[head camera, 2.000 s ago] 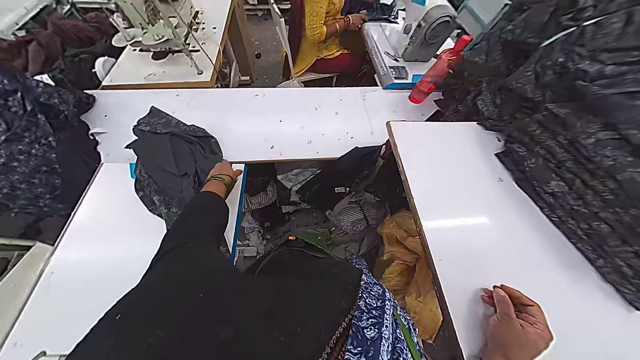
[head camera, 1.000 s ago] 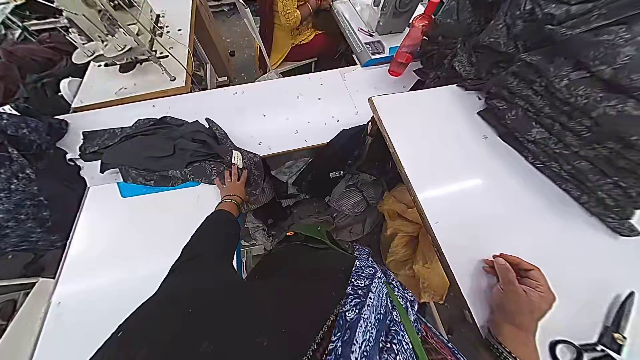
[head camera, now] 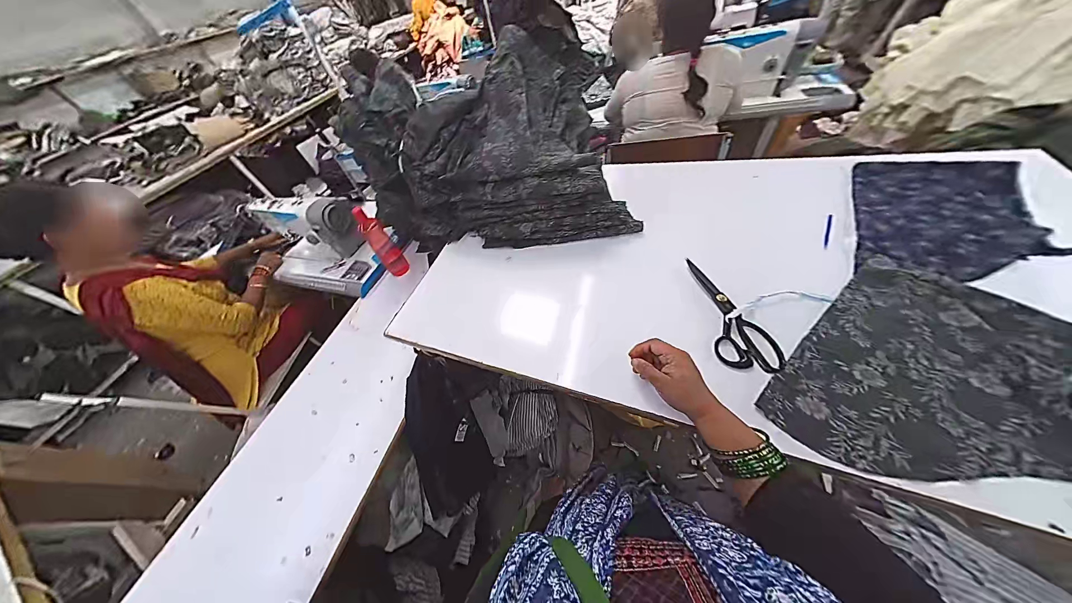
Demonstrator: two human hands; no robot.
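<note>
My right hand, with green bangles at the wrist, rests loosely curled near the front edge of the white tabletop. Nothing shows in its fingers. Just to its right lie black-handled fabric scissors, with a thin cord at the pivot. Farther right, a dark floral fabric piece lies flat, overlapping a navy patterned piece. A tall heap of dark patterned fabric stands at the table's back left. My left hand is out of view.
A red bottle stands beside a sewing machine, where a person in yellow sits. Another person sits behind the table. A blue pen-like stick lies at the back. Below the table edge hang cloth scraps.
The view has swung far to the right. My left hand, earlier on a dark garment at the left table, has left the view. My right hand stays over the right table.
</note>
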